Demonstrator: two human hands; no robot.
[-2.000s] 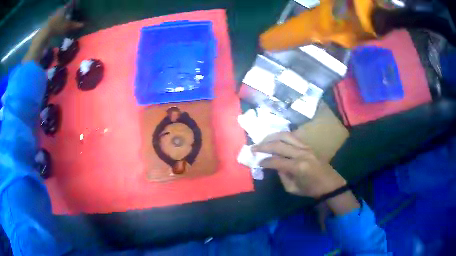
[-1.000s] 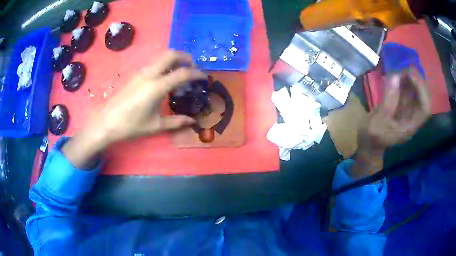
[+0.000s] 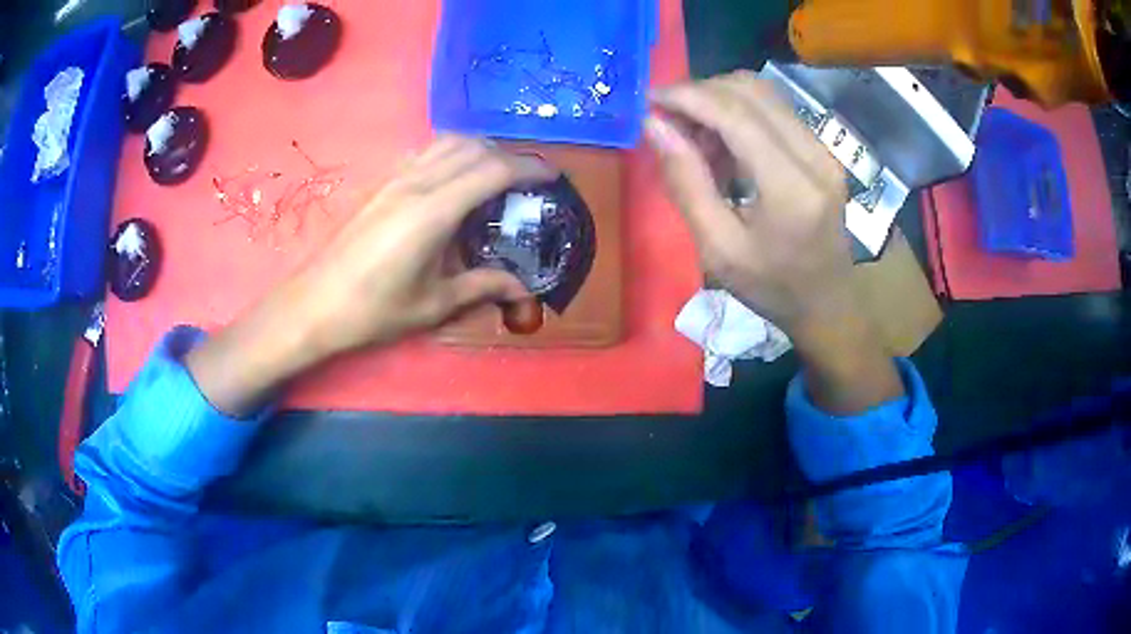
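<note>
A dark round housing (image 3: pixel 531 242) with a white piece on top sits in the recess of the brown fixture (image 3: pixel 595 285). My left hand (image 3: pixel 385 254) holds the housing by its left side, fingers above and thumb below. My right hand (image 3: pixel 757 186) is raised right of the fixture, by the corner of the blue parts bin (image 3: pixel 449 74), with thumb and fingertips near each other. Whether it holds something small cannot be told. Small shiny parts with thin leads lie in that bin.
Dark housings (image 3: pixel 174 145) with white tufts stand at left beside a second blue bin (image 3: pixel 87 186). Thin reddish strands (image 3: pixel 273 198) lie on the mat. At right are a metal tray (image 3: pixel 918 118), white paper (image 3: pixel 732 334), a small blue bin (image 3: pixel 1023 186), an orange screwdriver (image 3: pixel 893 31) and red-handled tool (image 3: pixel 77 409).
My left hand has brought a dark housing from the left and set it in the fixture. My right hand has moved from the white paper, via the right side, to near the parts bin.
</note>
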